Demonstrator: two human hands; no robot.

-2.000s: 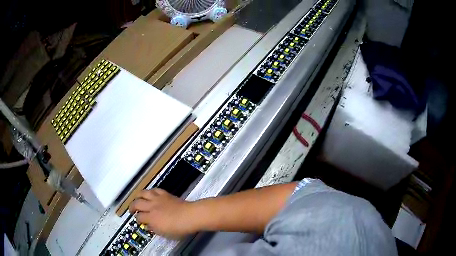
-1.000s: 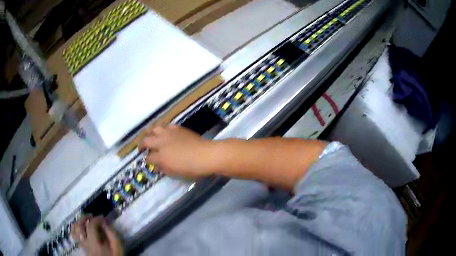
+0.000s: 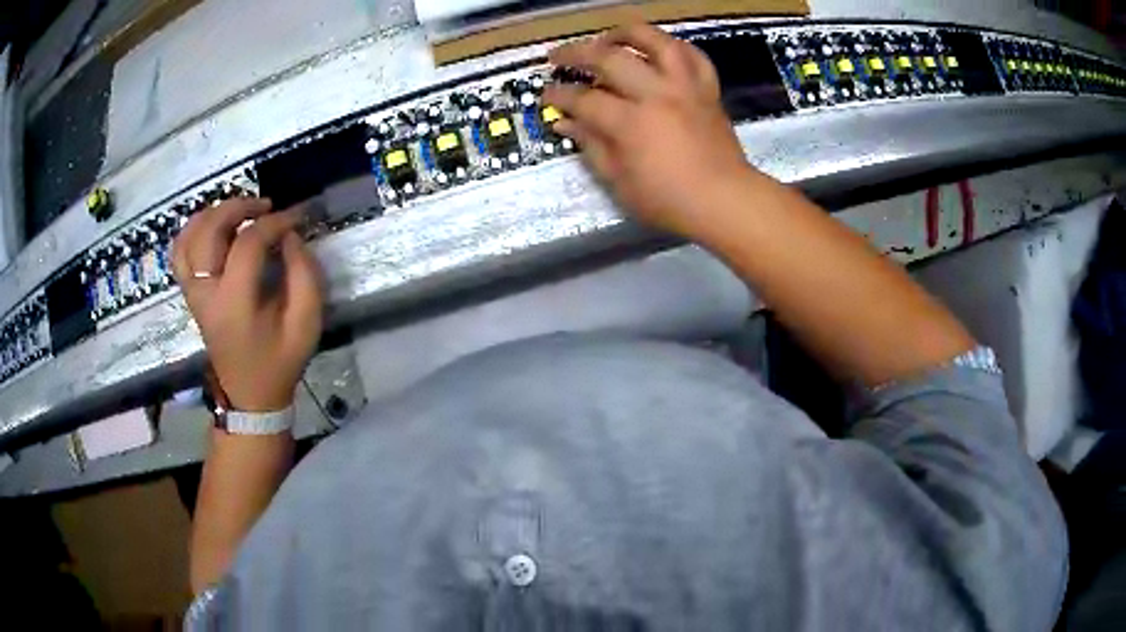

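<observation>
A circuit board panel (image 3: 426, 154) with yellow-topped transformers (image 3: 447, 151) lies on the conveyor in front of me. My right hand (image 3: 661, 130) is over its right end, fingers curled down on the boards; whether it grips a part is hidden. My left hand (image 3: 253, 278), with a ring and a light wristband, is at the right end of another panel (image 3: 130, 266), which shows no yellow tops. Its fingers are bent over the panel edge, and whether they hold anything cannot be told.
More yellow-topped panels (image 3: 871, 68) lie to the right. The silver side rail (image 3: 494, 222) runs nearest my body. A lone transformer (image 3: 99, 203) sits on the far rail at left. Brown cardboard (image 3: 519, 40) is behind the line. White foam (image 3: 1025, 296) stands at right.
The view has swung left and down. My left hand has come into view and now reaches over the left panel. My right hand is still over the middle panel's end.
</observation>
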